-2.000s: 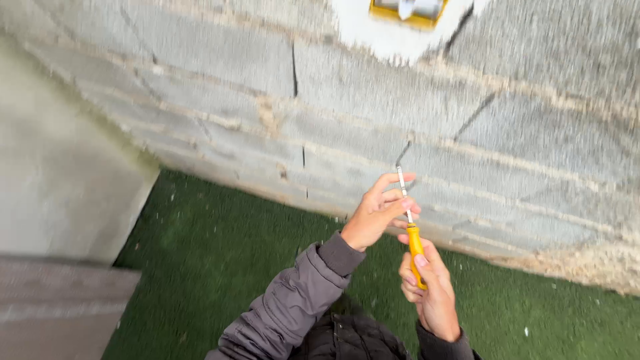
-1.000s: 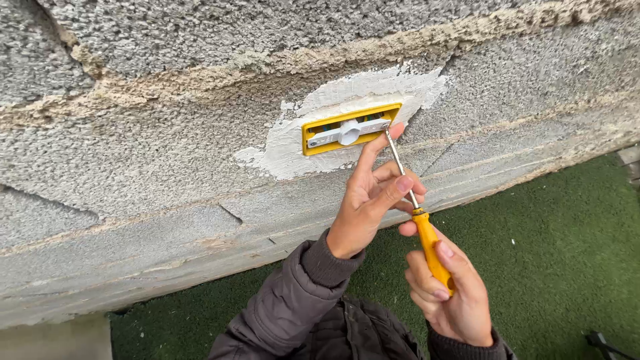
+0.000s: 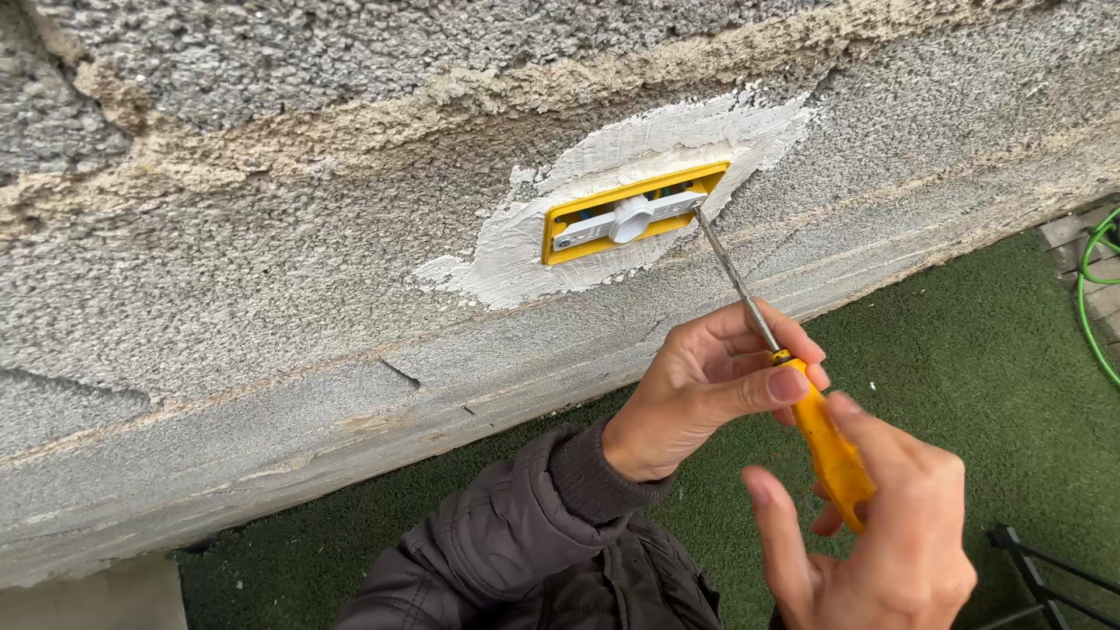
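A screwdriver with a yellow handle points up and left, its tip at the right end of a light grey plastic crossbar. The crossbar, with a round boss in its middle, spans a yellow rectangular electrical box set in white plaster in the block wall. Wires show behind it. My left hand pinches the screwdriver where shank and handle meet. My right hand is around the lower handle, its index finger against it and its thumb off it; some of its fingers are hidden behind the handle.
White plaster surrounds the box on the concrete block wall. Green artificial turf lies below. A green hose rests over paving at the right edge, and a black metal frame stands at the lower right.
The screwdriver tip, below the box two seconds ago, is now at the crossbar's right end. My left hand has slid from the shank to the handle's top. My right thumb has come off the handle.
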